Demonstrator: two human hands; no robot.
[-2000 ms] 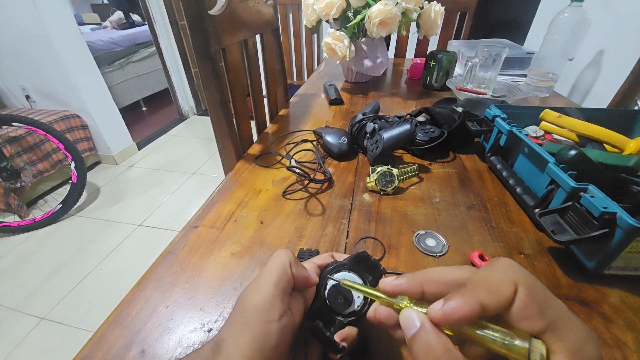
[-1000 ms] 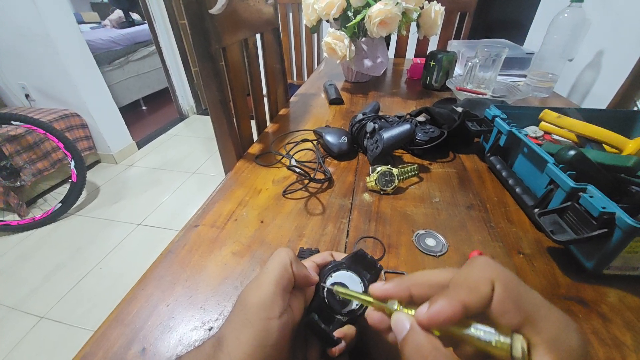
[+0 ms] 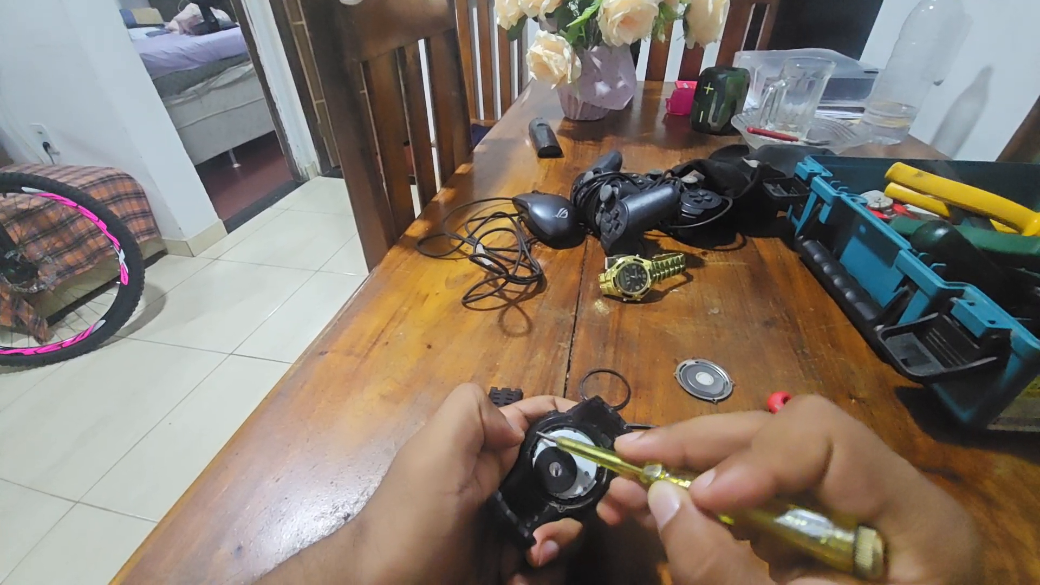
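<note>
My left hand (image 3: 455, 479) grips a black wristwatch (image 3: 561, 467) with its back off, the inside of the case facing up. A yellow translucent screwdriver (image 3: 780, 520) is in my right hand (image 3: 821, 479); its metal tip lies over the upper left part of the pale ring inside the case. Whether the tip touches is unclear. Just beyond the watch lie a thin black gasket ring (image 3: 604, 389) and a piece of black strap (image 3: 505, 396). The round metal case back (image 3: 704, 380) rests on the table farther right, near a small red object (image 3: 778, 401).
A gold wristwatch (image 3: 634, 278) lies mid-table. Behind it are a computer mouse (image 3: 548, 218) with tangled cable and black game controllers (image 3: 642, 211). An open teal toolbox (image 3: 902, 284) stands at right. Farther back are a flower vase (image 3: 597, 81) and a glass mug (image 3: 796, 97).
The screwdriver tip has shifted slightly within the open case, and my right hand has moved a little with it. My left hand keeps its hold on the black watch.
</note>
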